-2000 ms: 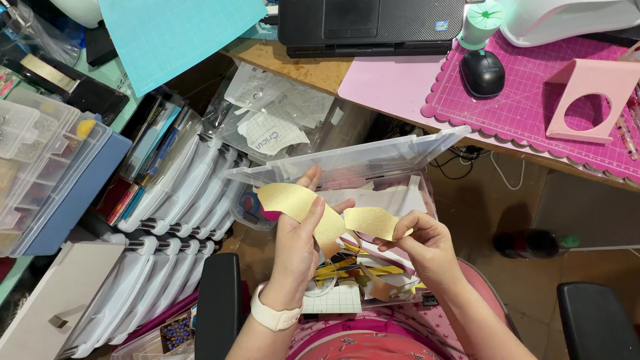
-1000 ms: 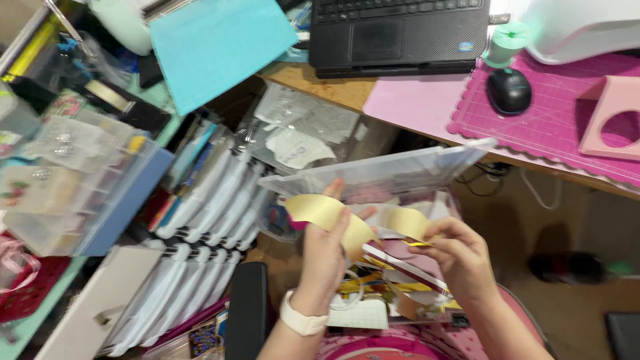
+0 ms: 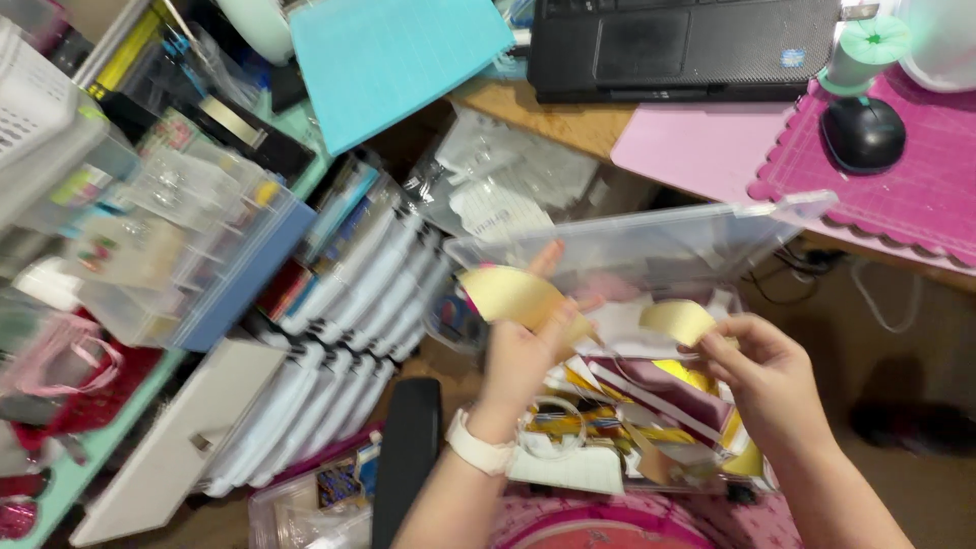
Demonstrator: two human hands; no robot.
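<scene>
My left hand (image 3: pixel 530 343), with a white band at the wrist, holds a curved gold sheet piece (image 3: pixel 511 296) between thumb and fingers. Pinched in the fingertips of my right hand (image 3: pixel 755 358) is a smaller gold piece (image 3: pixel 679 322). The two pieces are apart. Beneath both hands lies an open clear plastic box (image 3: pixel 751 305) full of gold, pink and white scraps (image 3: pixel 656 396); its raised clear lid (image 3: pixel 640 244) leans on the far side. A white gridded sheet (image 3: pixel 568 469) rests at the box's near edge.
A black laptop (image 3: pixel 686 53), a mouse (image 3: pixel 863 136) and a pink cutting mat (image 3: pixel 930 183) lie on the desk ahead. Turquoise sheets (image 3: pixel 396 65) overhang its left part. Clear organizer boxes (image 3: pixel 175 229), white folders (image 3: pixel 343 305) and a black armrest (image 3: pixel 408 457) are to the left.
The right hand's gold piece has moved away from the left hand's piece, leaving a wider gap. More of the scraps in the box show between my hands. The view has shifted left.
</scene>
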